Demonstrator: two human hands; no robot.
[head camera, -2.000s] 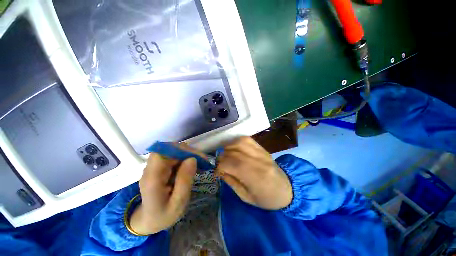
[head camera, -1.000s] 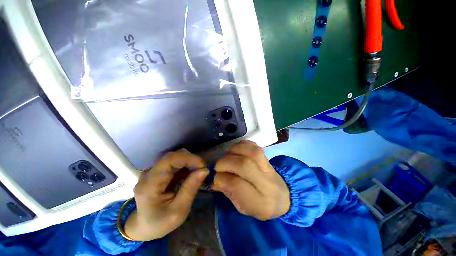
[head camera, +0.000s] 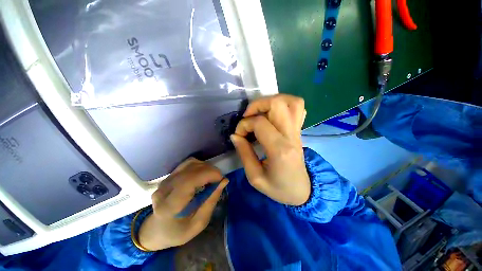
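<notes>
A grey tablet back housing (head camera: 153, 135) with the "SMOOTH mobile" logo lies in a white foam tray (head camera: 253, 47). Clear wrinkled protective film (head camera: 174, 84) covers its upper part. My right hand (head camera: 277, 148) is over the housing's dark camera square (head camera: 224, 123), its thumb and fingers close together at the square and partly hiding it. Any small piece between them cannot be made out. My left hand (head camera: 185, 204) is at the tray's near edge, fingers curled and thumb near the index fingertip, with a blue lens strip (head camera: 194, 204) partly visible between them.
More grey housings (head camera: 47, 164) lie in the tray at left. On the green mat (head camera: 296, 32) are a blue strip with several dark lens covers (head camera: 326, 45) and an orange air blow gun (head camera: 384, 26) with a hose. Another person's blue sleeve (head camera: 423, 119) is at right.
My right hand has moved away from my left hand, up and forward onto the camera square. My left hand has stayed near the tray's edge. The view has shifted slightly.
</notes>
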